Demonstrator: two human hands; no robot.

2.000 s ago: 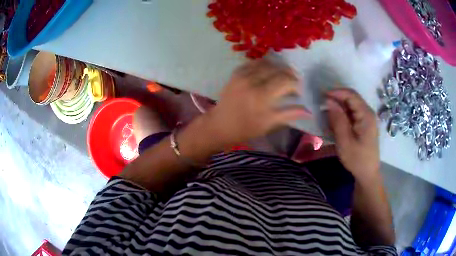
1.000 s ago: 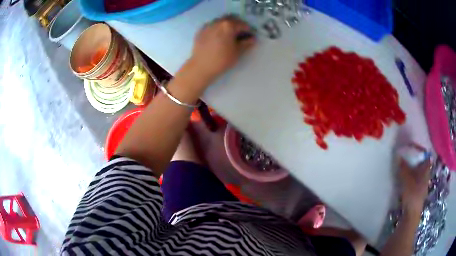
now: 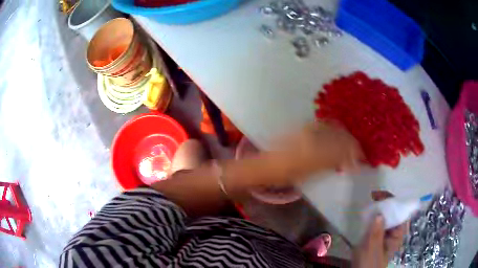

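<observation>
A heap of red stones (image 3: 372, 118) lies on the pale tabletop (image 3: 251, 68). My left hand (image 3: 335, 146), strongly blurred, is at the heap's near-left edge; whether it holds a stone cannot be told. My right hand (image 3: 385, 241) is at the lower right, cut by the bottom edge, with its fingers around a white bottle (image 3: 401, 212) with a blue tip pointing right. A large pile of silver settings (image 3: 435, 233) lies beside and behind the bottle. A smaller, looser group of silver pieces (image 3: 301, 21) lies at the far left part of the table.
A blue tray (image 3: 382, 31) and blue basin (image 3: 183, 11) stand along the far side. A pink basin (image 3: 464, 157) holding silver pieces is at right, near a dark blue tool (image 3: 428, 109). Below are stacked buckets (image 3: 112, 44), a red basin (image 3: 123, 152) and a red stool (image 3: 15, 212).
My left hand has gone from above the red heap's near side to the small silver group, then back to the heap. My right hand now shows the white bottle clearly. The view has turned.
</observation>
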